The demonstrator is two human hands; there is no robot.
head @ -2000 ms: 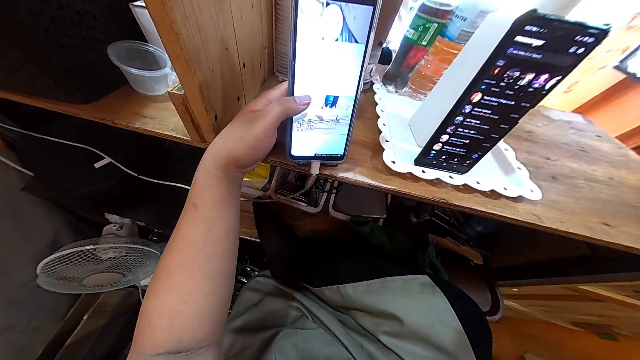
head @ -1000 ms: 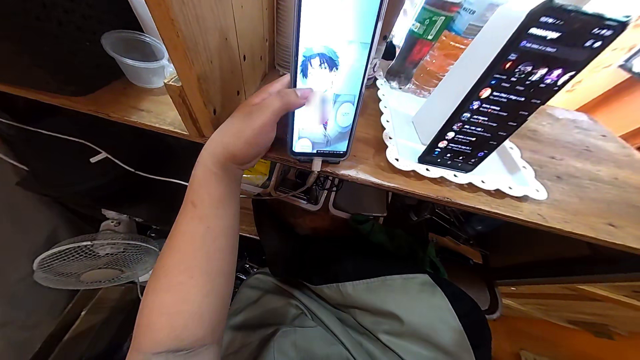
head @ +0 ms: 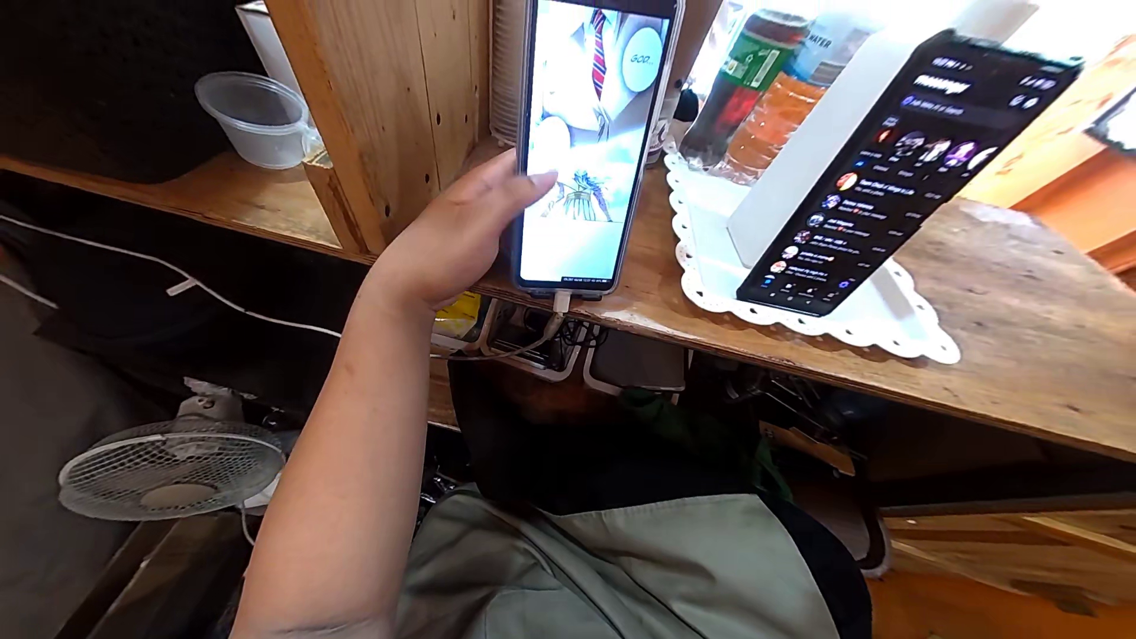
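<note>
My left hand (head: 466, 226) is at the left edge of an upright smartphone (head: 590, 151), its thumb over the lit screen and its fingers hidden behind the phone. Comic-like pictures show on that screen. A white charging cable (head: 562, 303) is plugged into the phone's lower end, at the front edge of the wooden counter (head: 639, 306). To the right, a second smartphone (head: 905, 177) with a dark screen leans against a white box (head: 825, 133) on a white scalloped tray (head: 701, 257). My right hand is not in view.
Plastic drink bottles (head: 745, 80) stand behind the tray. A wooden post (head: 328, 115) rises left of my hand, with a clear plastic cup (head: 257, 120) on the shelf beyond. A fan (head: 173, 470) is at lower left. White cables (head: 222, 306) hang below the shelf.
The pictures on the upright phone's screen have changed from frame to frame. My left hand stays beside the phone, with its thumb at the screen.
</note>
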